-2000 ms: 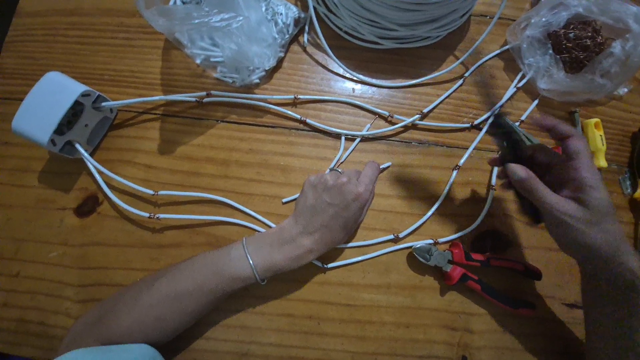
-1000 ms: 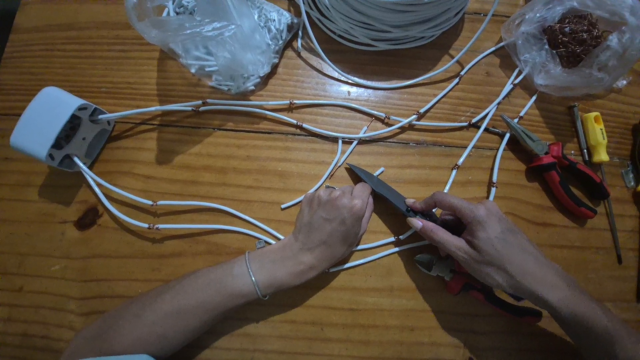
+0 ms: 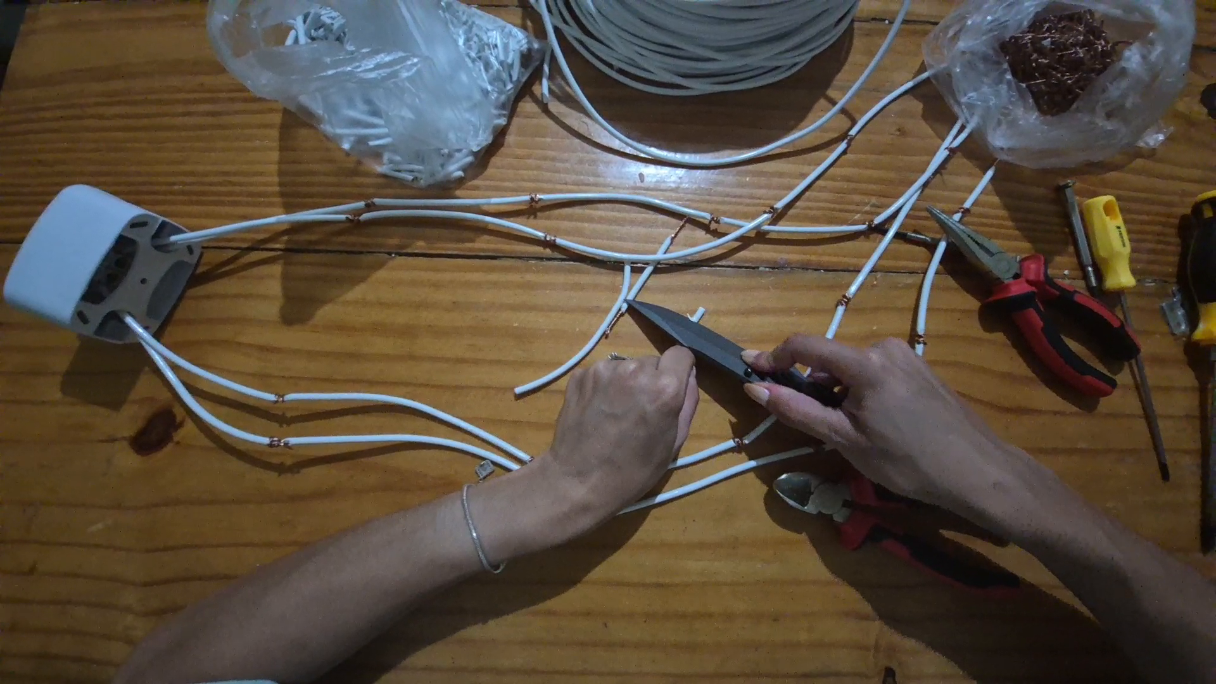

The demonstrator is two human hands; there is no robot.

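My right hand (image 3: 874,408) grips a knife (image 3: 698,340) by its dark handle, the blade pointing up and left over my left hand's fingertips. My left hand (image 3: 622,423) is closed in a fist on a white insulated wire (image 3: 698,314), whose short end shows behind the blade. Near the knife tip lies a loose white wire (image 3: 570,366) with a bare copper patch beside it. Longer white wires (image 3: 456,201) with copper bindings at intervals run from a white plastic housing (image 3: 71,256) at the left. Two lower wires (image 3: 380,440) pass beneath my left hand.
Diagonal cutters (image 3: 860,513) lie under my right forearm, long-nose pliers (image 3: 1035,304) to the right, beside a yellow-handled screwdriver (image 3: 1110,242). Along the back are a bag of white insulation pieces (image 3: 408,95), a coil of cable (image 3: 703,43) and a bag of copper scraps (image 3: 1064,57).
My right hand has come in from the right with the knife, which now lies across beside my left fist. The long-nose pliers, hidden two seconds ago, are visible.
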